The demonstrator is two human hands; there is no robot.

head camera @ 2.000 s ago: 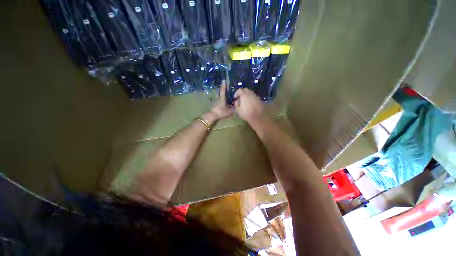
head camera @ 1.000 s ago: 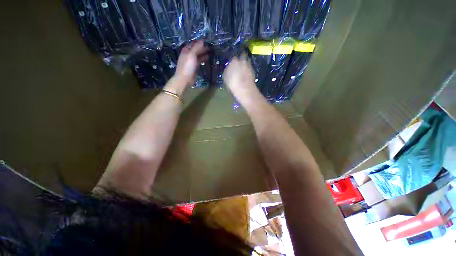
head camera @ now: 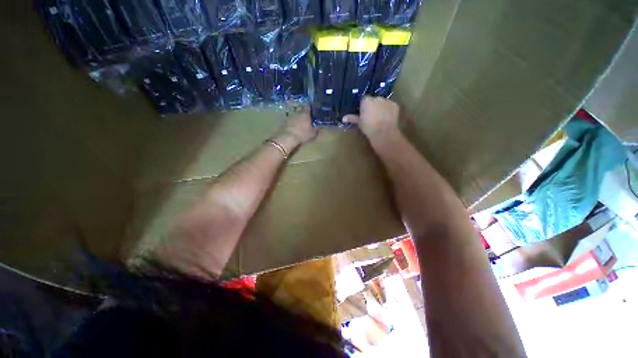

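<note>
Inside a deep brown carton (head camera: 280,210), black boxes in shiny clear film (head camera: 231,73) stand side by side in a lower row. At its right end, three black boxes show yellow tops (head camera: 362,43). My left hand (head camera: 301,126), with a thin bracelet at the wrist, touches the near end of the row beside the left yellow-topped box (head camera: 329,77); its fingertips are partly hidden. My right hand (head camera: 378,115) has its thumb and fingers around the near end of the right yellow-topped boxes.
Another row of filmed black boxes (head camera: 238,15) lies across the top. The carton's right wall (head camera: 490,105) curves close to my right arm. Outside it, lower right, are a green cloth or bag (head camera: 566,189), an orange-red object (head camera: 563,278) and loose brown and white pieces. Dark hair covers the lower left.
My hands have left the middle of the lower row and moved down to its near edge, the right one also further right. The view has shifted, so the rows sit higher and further left.
</note>
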